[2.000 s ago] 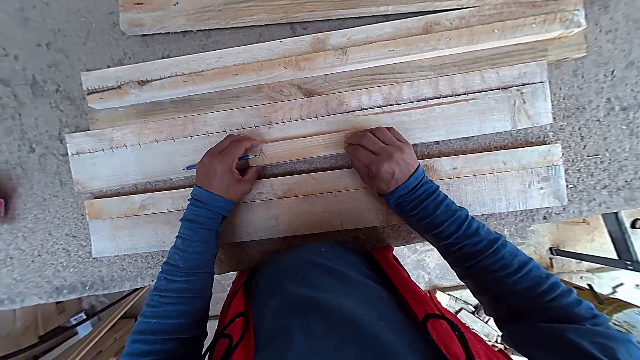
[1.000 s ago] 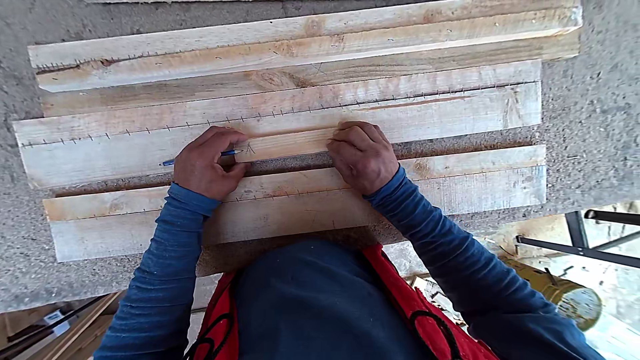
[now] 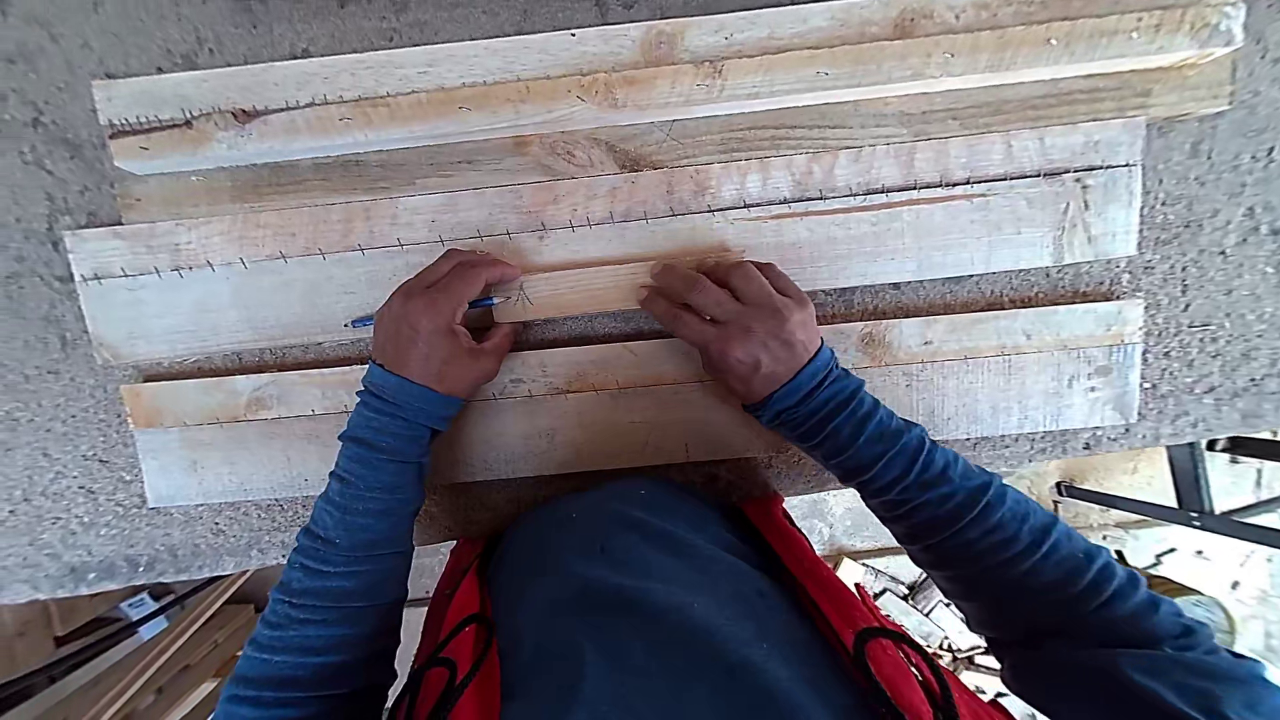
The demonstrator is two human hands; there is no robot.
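Note:
A short wooden strip (image 3: 585, 290) with a pencilled mark lies along the near edge of the middle board (image 3: 270, 298), which bears a long line crossed by short ticks. My left hand (image 3: 440, 322) is at the strip's left end and holds a blue pencil (image 3: 362, 322), its point toward the mark. Fingers of my right hand (image 3: 738, 325) grip the strip's right end; its fingertips partly hide that end. Nearer my body lies another marked board (image 3: 600, 430), separated from the middle one by a narrow gap.
Beyond the middle board lie a plain board (image 3: 400, 175) and a ticked timber (image 3: 560, 90). All rest on a rough concrete slab (image 3: 1210, 230). Wood lengths (image 3: 170, 660) are at lower left; black metal bars (image 3: 1190, 480) and wood scraps (image 3: 930, 610) are at lower right.
Both hands stay at the strip's ends, with the pencil still in my left hand. The view has shifted somewhat.

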